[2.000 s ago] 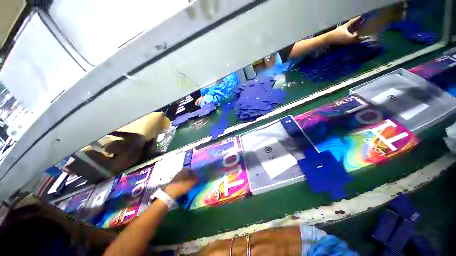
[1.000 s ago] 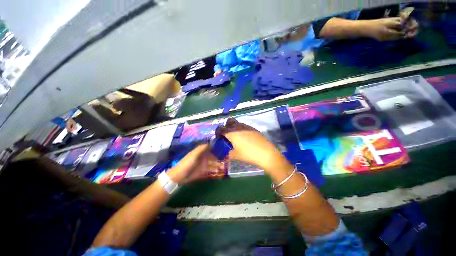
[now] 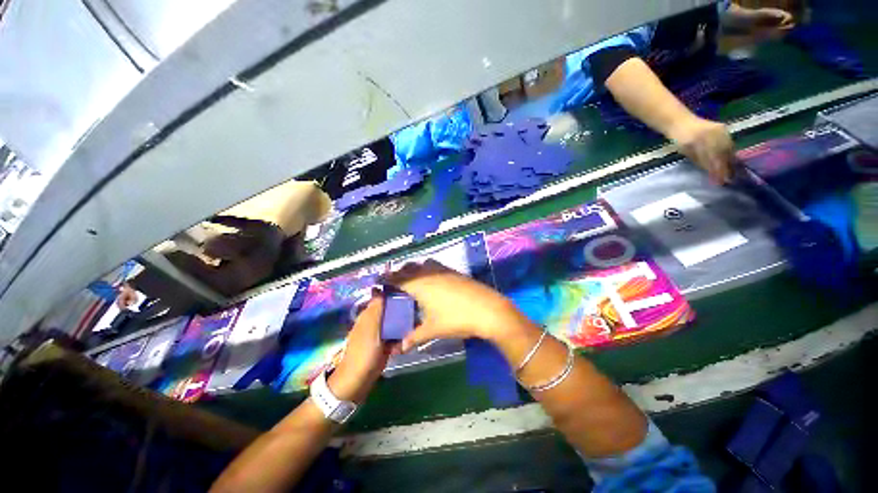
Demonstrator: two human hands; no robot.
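A small dark blue carton is held between my two hands above the conveyor; its upper face points toward me. My left hand, with a white band at the wrist, grips it from the left and below. My right hand, with bangles, holds it from the right. Below my hands a printed lid and a pale base with a blue card insert are partly covered. To the right lie a printed lid with big white letters and an open pale base with a white card.
Across the line a person's hand reaches over the boxes by a blue insert. Blue blanks lie stacked behind the rail. A brown carton stands far left. Loose blue cartons lie lower right. A pale shelf crosses above.
The boxes have shifted left along the belt. My hands have drawn in around the carton, which now shows more clearly. The person's arm across the line has come down over the boxes.
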